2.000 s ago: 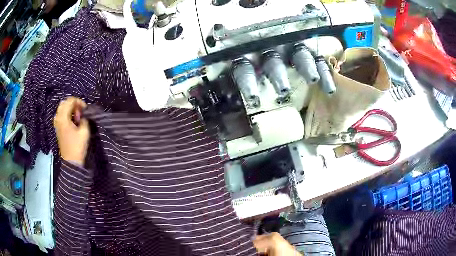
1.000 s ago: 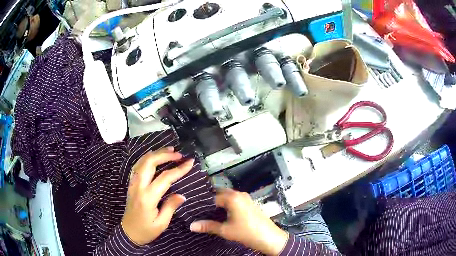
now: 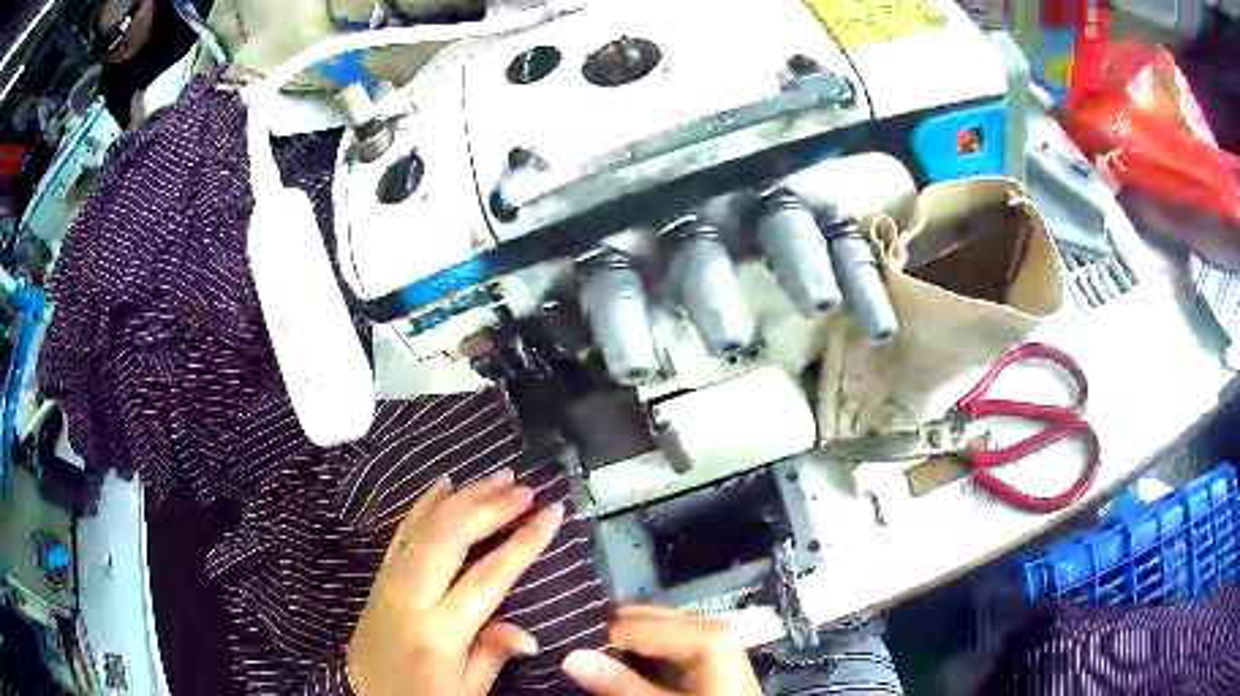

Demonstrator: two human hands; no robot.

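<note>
Dark striped knit cloth (image 3: pixel 555 560) lies in front of the white overlock machine (image 3: pixel 653 123), its upper end at the dark needle area (image 3: pixel 524 374). My left hand (image 3: pixel 442 592) lies on the cloth just below the needle area, palm down, fingers apart. My right hand (image 3: pixel 687 655) is at the cloth's right edge, thumb and curled fingers close together on it; it is partly cut off by the bottom of the picture. The cloth under both hands is hidden.
Red-handled scissors (image 3: pixel 1040 428) lie right of a beige pouch (image 3: pixel 938 320). A striped garment pile (image 3: pixel 163 299) is left of the machine's white arm (image 3: pixel 310 326). A blue basket (image 3: pixel 1142 537) is at lower right, a red bag (image 3: pixel 1156 136) at upper right.
The cloth was held spread out; it now lies at the needle area. My left hand has come from the far left onto it. My right thumb and fingers have closed together since one second ago.
</note>
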